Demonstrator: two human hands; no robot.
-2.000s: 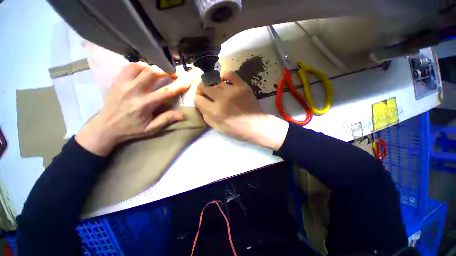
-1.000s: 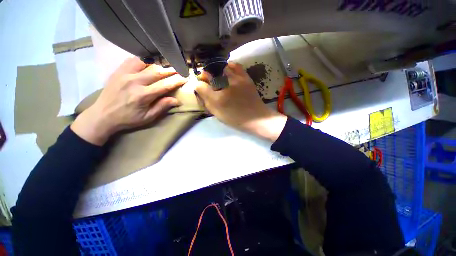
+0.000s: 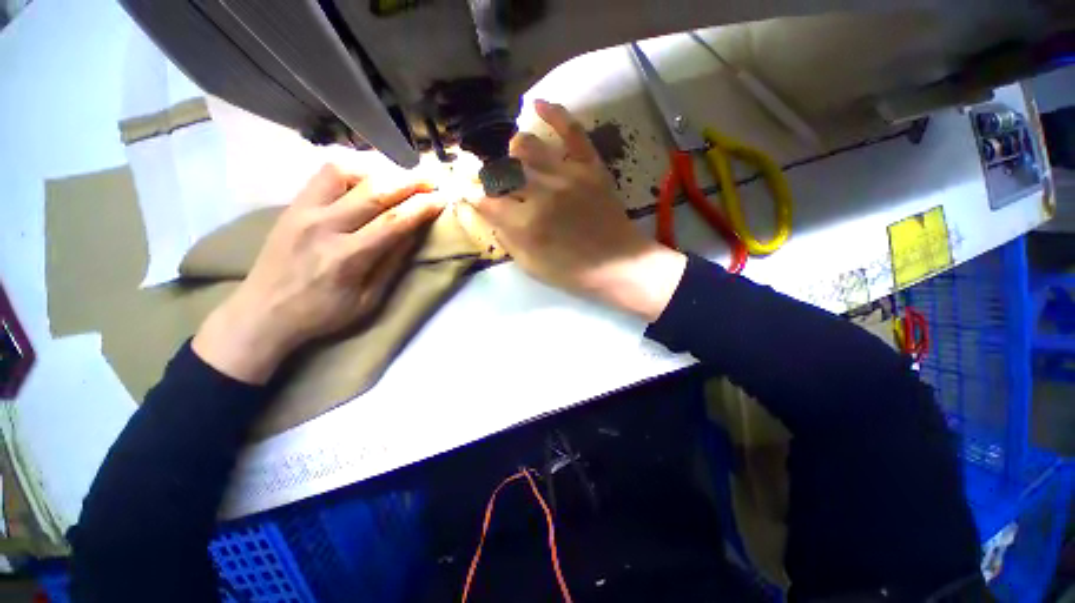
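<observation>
A tan garment panel (image 3: 354, 368) lies under the sewing machine head (image 3: 754, 41), its upper part in the bright light at the needle area. My left hand (image 3: 324, 269) rests flat on the panel, fingertips close left of the presser foot. My right hand (image 3: 578, 218) is at the right of the foot, thumb and lower fingers on the fabric edge, index finger raised beside the machine. The foot and needle are hidden by glare and machine parts. White pocketing (image 3: 165, 218) with a tan strip lies behind my left hand.
Red-and-yellow-handled scissors (image 3: 725, 200) lie right of my right hand, a thin pale stick (image 3: 772, 106) behind them. A blue crate (image 3: 961, 353) stands right of the table, another (image 3: 265, 560) below it. A dark red-edged object (image 3: 12, 342) is at the far left. An orange cord hangs over my lap.
The right hand's index finger has lifted and stretched out beside the machine. Both hands remain at the fabric near the needle. The tan panel's far part now shows folded behind my left hand.
</observation>
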